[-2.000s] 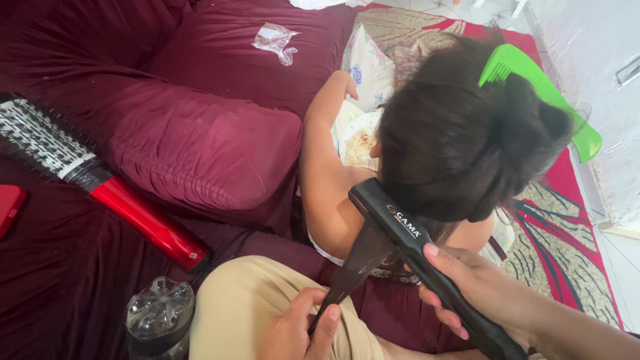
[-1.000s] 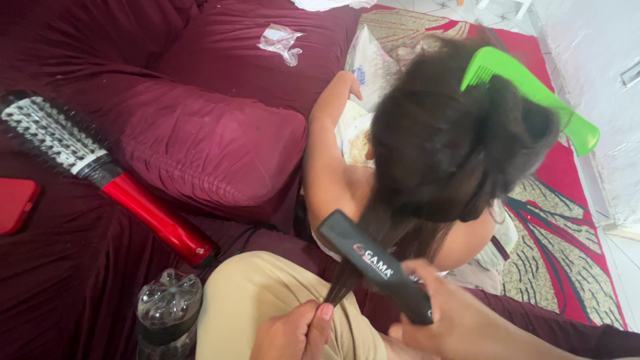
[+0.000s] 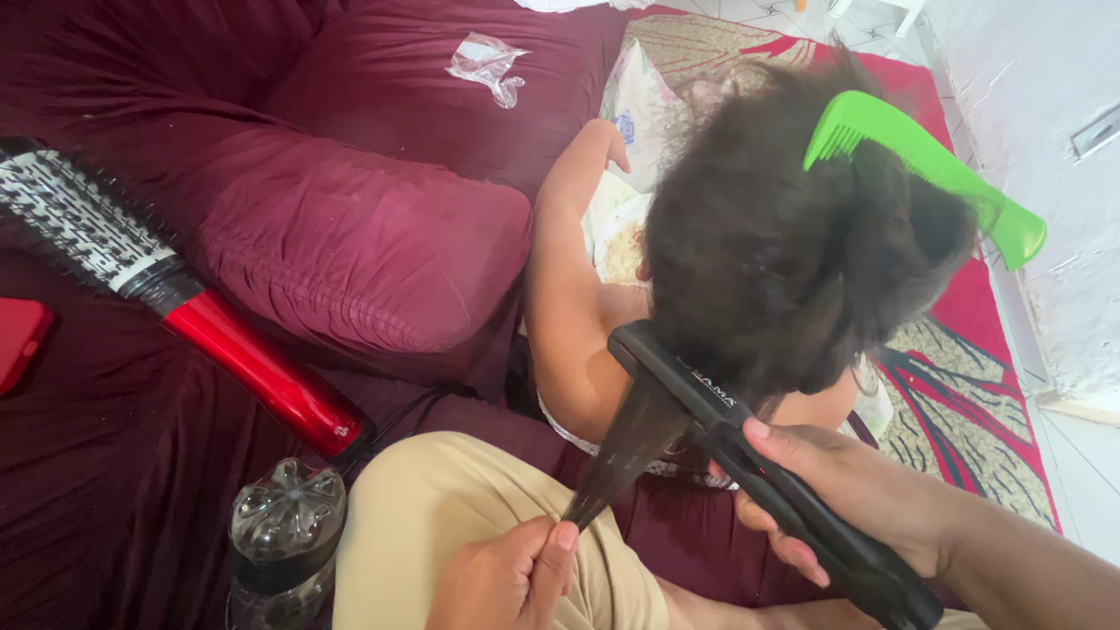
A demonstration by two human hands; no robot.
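My right hand [image 3: 831, 490] grips a black Gama hair straightener [image 3: 752, 464], its plates around a lock of dark hair close to the seated person's head [image 3: 770, 236]. The ends of that lock [image 3: 626, 446] are pinched between the thumb and fingers of my left hand [image 3: 516, 569], above my knee, and the hair is stretched between the two. A bright green comb [image 3: 927, 166] is stuck in the gathered hair at the right side of the head. The person's face is hidden from view.
On the maroon sofa [image 3: 367, 236] at left lie a red and black round hot-air brush [image 3: 254, 367] and a red object [image 3: 22, 337]. An upturned clear plastic bottle [image 3: 289, 525] is beside my knee [image 3: 437, 507]. Farther back are clear plastic wrapping [image 3: 488, 68] and a patterned rug [image 3: 945, 411].
The straightener, lower along the lock one second ago, is now back up near the head. My left hand still pinches the hair ends.
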